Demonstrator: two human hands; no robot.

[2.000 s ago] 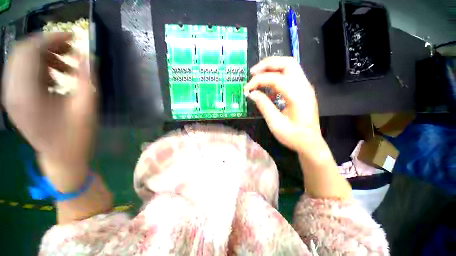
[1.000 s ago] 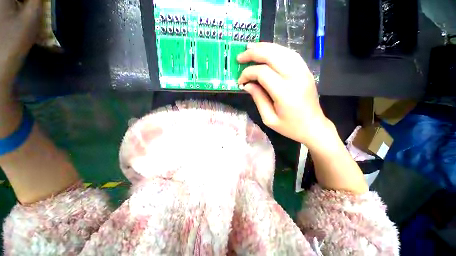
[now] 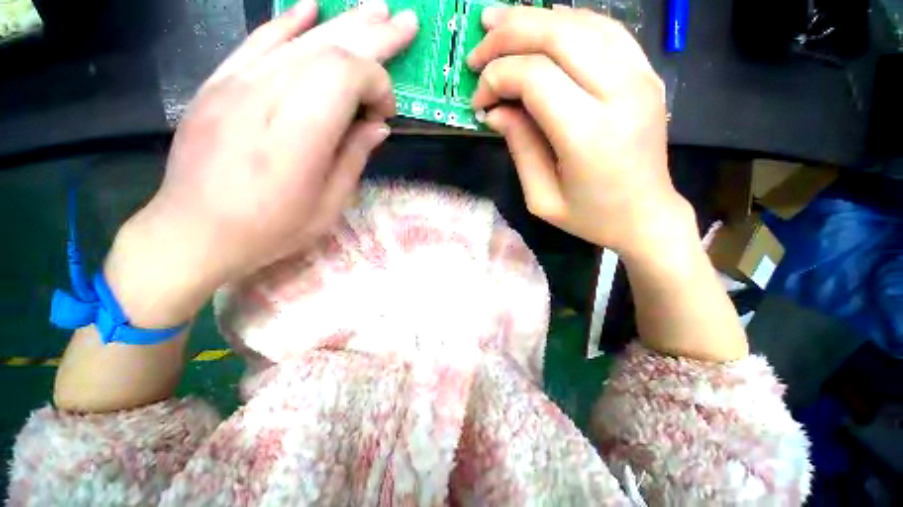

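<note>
The green circuit board panel (image 3: 424, 74) lies at the top middle, partly cut off by the upper frame edge and partly covered by both hands. My left hand (image 3: 277, 149) is over its left part, fingers bent, thumb and index finger close together near its front edge. I cannot see whether it holds anything. My right hand (image 3: 584, 129) is at the board's right front corner. Its thumb and index finger pinch a tiny off-white part (image 3: 481, 116) there. The board's component rows are out of view or hidden.
A blue marker pen (image 3: 677, 25) lies right of the board. The black right parts bin (image 3: 802, 30) is at the top right, and cream parts (image 3: 15, 20) show at the top left corner. Cardboard boxes (image 3: 743, 248) stand below the black ledge at the right.
My left hand has come from the left bin onto the board's left part. My right hand stays at the board's right edge. The view has shifted, so the board sits higher in the picture.
</note>
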